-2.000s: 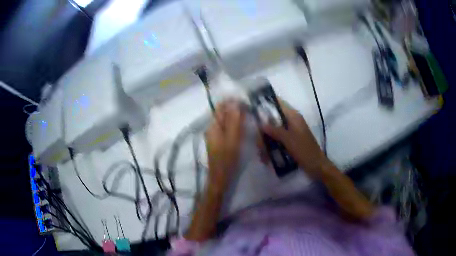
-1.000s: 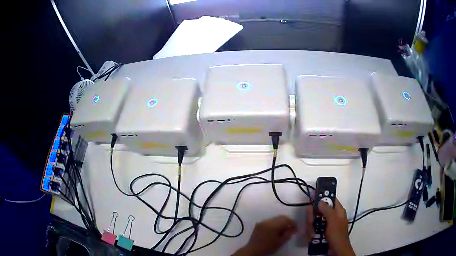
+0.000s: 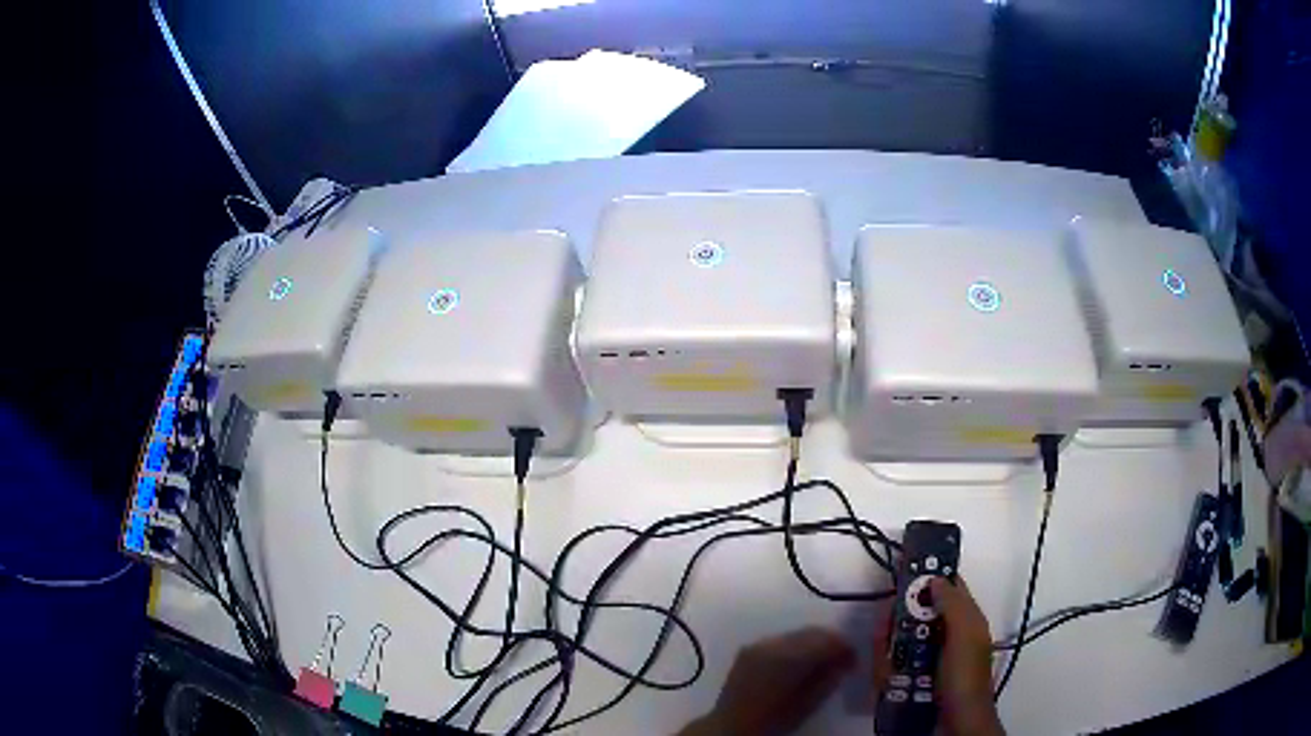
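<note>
My right hand (image 3: 960, 654) holds a slim black remote control (image 3: 916, 633) upright in the picture, thumb on its white button ring. My left hand (image 3: 784, 682) is blurred, just left of the remote, over the table's front; whether its fingers are apart is not clear. Several white rounded projectors stand in a row behind, the middle one (image 3: 707, 295) straight ahead. Each has a glowing ring on top, a yellow label and a black cable plugged in at its front.
Black cables (image 3: 618, 554) lie tangled on the white table (image 3: 360, 618). A pink clip (image 3: 316, 686) and a teal clip (image 3: 362, 700) grip the front edge. A blue-lit power unit (image 3: 161, 460) is at left, a second remote (image 3: 1190, 568) at right, white sheets (image 3: 582, 108) behind.
Against one second ago, the remote and right hand sit slightly further left. My left hand stays beside them. Two seconds ago, the remote was tilted and both hands were close around it.
</note>
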